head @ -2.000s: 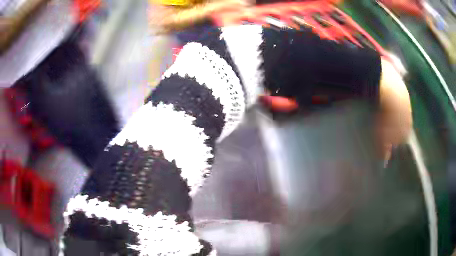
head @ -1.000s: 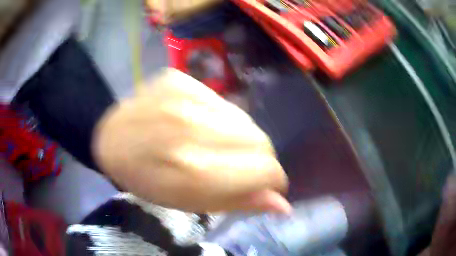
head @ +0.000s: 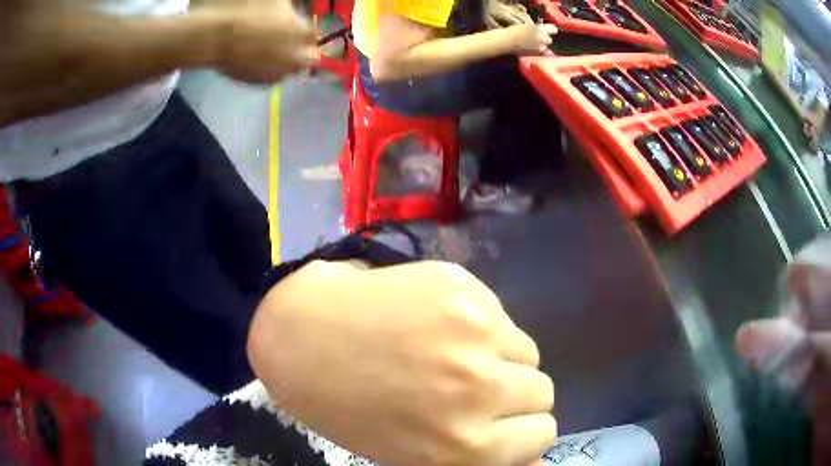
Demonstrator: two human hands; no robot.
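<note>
My left hand (head: 405,364) is a closed fist, back of the hand up, at the lower centre. A dark cuff or cord lies behind its wrist. Its fingertips are hidden and no object shows in it. My right hand (head: 788,332) is blurred and cut off by the right edge; its grip cannot be made out. An orange-red foam tray (head: 629,132) lies tilted in view on the dark green bench, beyond and between my hands. It holds two rows of closed black phones (head: 662,164) with yellow-gold spots. Another red slab shows under its near left edge.
More red trays (head: 610,27) with phones lie farther along the bench (head: 729,264). A person in yellow (head: 405,45) sits on a red stool (head: 401,164) at the bench. A person's arm (head: 164,41) and dark trousers (head: 155,237) are close at left. Red stools (head: 55,419) show lower left.
The view has steadied and the phone tray now shows whole, lower in the picture. My left fist sits lower and farther right. More of my right hand shows at the right edge.
</note>
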